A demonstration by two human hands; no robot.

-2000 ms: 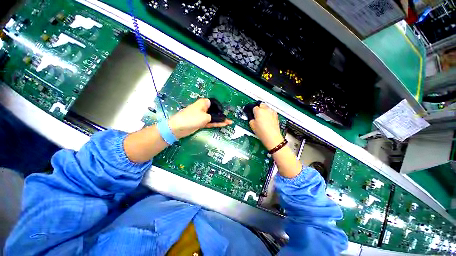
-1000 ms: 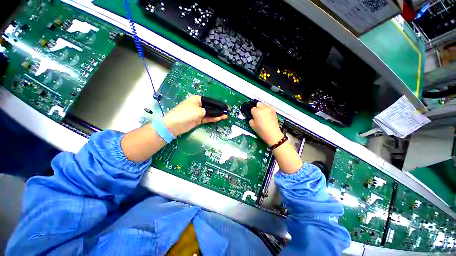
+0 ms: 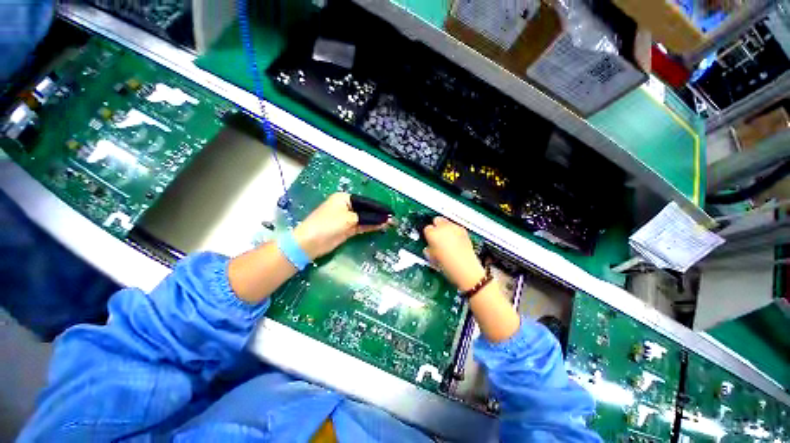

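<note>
A large green circuit board (image 3: 346, 303) with white patches and small parts lies on the rails in front of me. My left hand (image 3: 336, 227) is over its upper middle, black finger cots on the fingertips, fingers pointing right. A light blue wrist strap (image 3: 293, 250) is on that wrist. My right hand (image 3: 452, 251) is at the board's upper right part, fingers curled, with black at the fingertips. The two hands' fingertips are close together, not touching. The parts at the fingertips are too small to tell, so I cannot tell what either hand holds.
Black component bins (image 3: 403, 134) with pale and yellow parts lie behind the rail (image 3: 372, 173). More boards lie left (image 3: 95, 164) and right (image 3: 606, 346). Bare metal line bed (image 3: 212, 195) shows left of my board. A coiled blue cord (image 3: 260, 99) runs up. Papers (image 3: 676, 238) hang at right.
The view has shifted, so the boards and hands sit lower and more of the shelf and a blue sleeve at top left show. The right hand's fingers have turned slightly; the left stays over the board.
</note>
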